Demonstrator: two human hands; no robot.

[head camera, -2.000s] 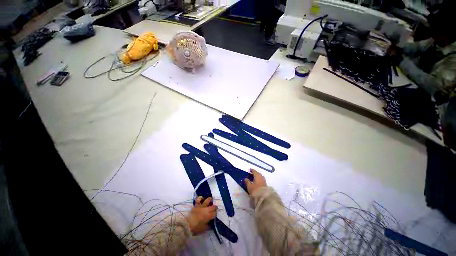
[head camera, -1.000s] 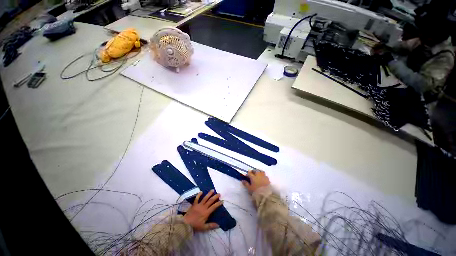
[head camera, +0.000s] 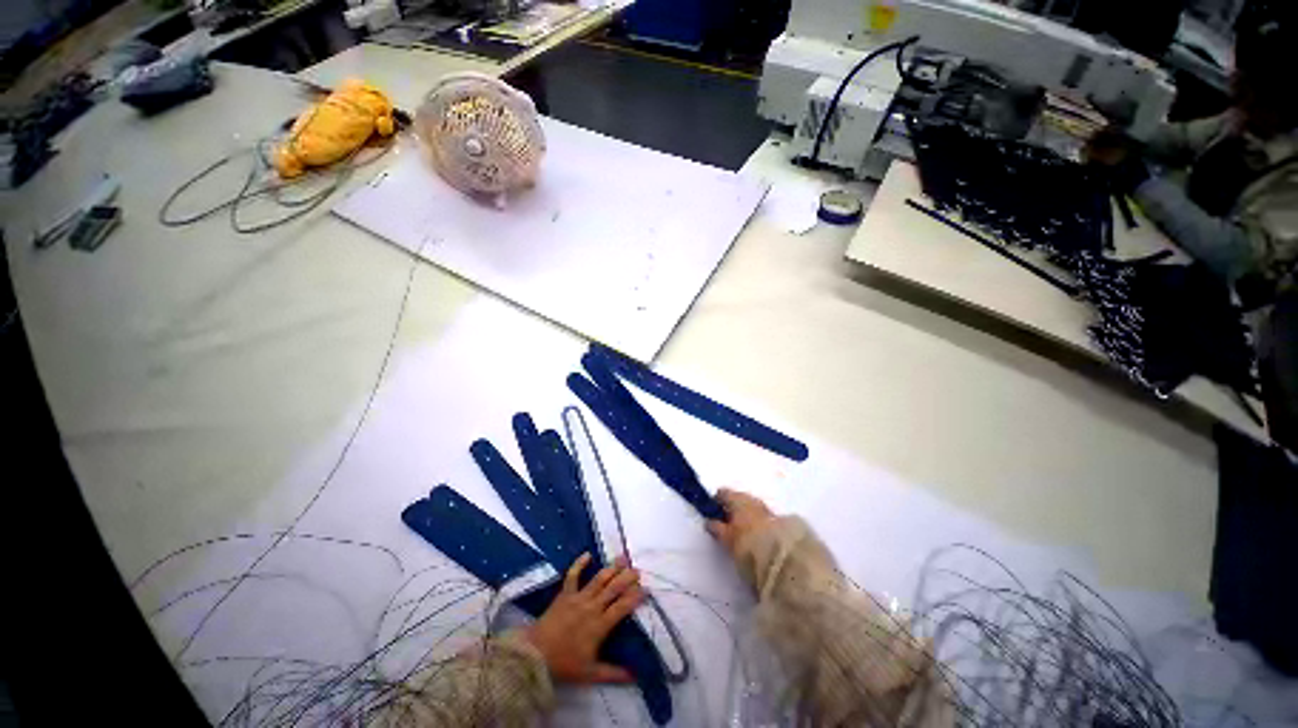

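Several navy strap pieces (head camera: pixel 463 535) with tiny pale dots fan out under my left hand (head camera: pixel 587 620), which lies on their near part with fingers spread. A strap piece with a white centre and grey-blue border (head camera: pixel 597 484) lies at the right of this fan, partly under my left fingers. My right hand (head camera: pixel 739 518) grips the near end of a navy strap (head camera: pixel 636 430) further right. Another navy strap (head camera: pixel 726 410) lies beyond it, the two close together at their far ends. A pale curved band shows beside my left hand.
A white board (head camera: pixel 634 228) with a small fan (head camera: pixel 481 140) lies beyond the straps. A yellow-orange bundle (head camera: pixel 336 128) and cord are at far left. Tape roll (head camera: pixel 839 208), black strips (head camera: pixel 996 185), a machine (head camera: pixel 911 71) and a person's arm are at right. Dark threads (head camera: pixel 1018 640) cross the near edge.
The white-centred strap has swung from slanting right to pointing toward me, by my left hand. More straps now fan under that hand. My right hand has taken hold of a farther strap.
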